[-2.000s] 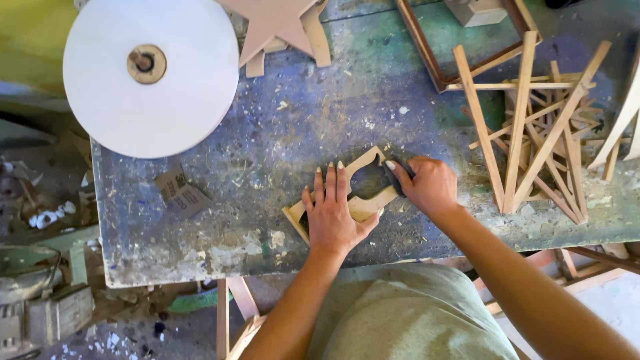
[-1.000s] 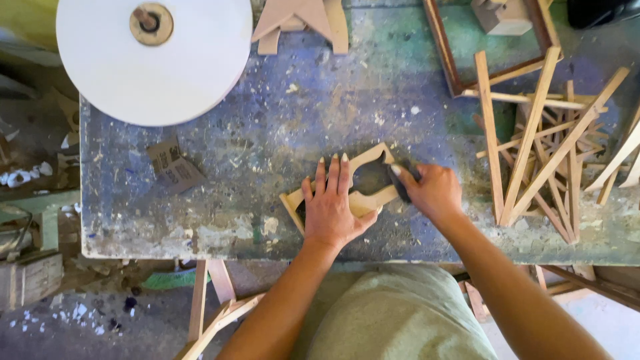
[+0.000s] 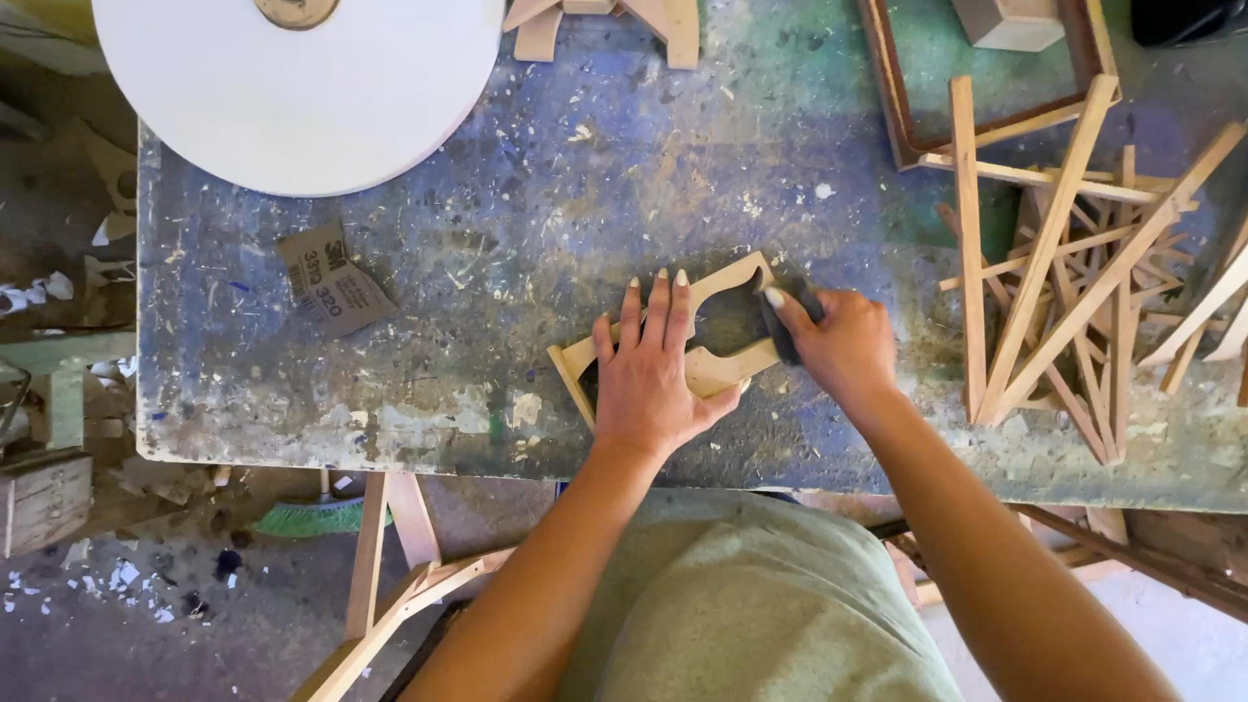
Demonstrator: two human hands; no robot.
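A small wooden frame with curved cut-out sides (image 3: 726,369) lies flat on the paint-stained workbench (image 3: 468,390), near its front edge. My left hand (image 3: 648,366) rests palm down across the frame, fingers extended, pressing it against the bench. In my right hand (image 3: 838,336) is a dark sheet of sandpaper (image 3: 801,317), pinched between thumb and fingers against the frame's right end. The fingertips of the right hand are mostly hidden. A creased piece of sandpaper, back side up with 3M printing (image 3: 336,280), lies further left on the bench.
A large white disc with a wooden hub (image 3: 302,97) is at the upper left. Star-shaped wooden pieces (image 3: 678,29) lie at the top. On the right are a rectangular wooden frame (image 3: 882,73) and a pile of thin wooden strips (image 3: 1043,263). A green-bristled broom (image 3: 310,519) is below.
My right hand stays at the frame's right end with the dark sandpaper, shifting only slightly. My left hand keeps its place on the frame. The view has moved somewhat.
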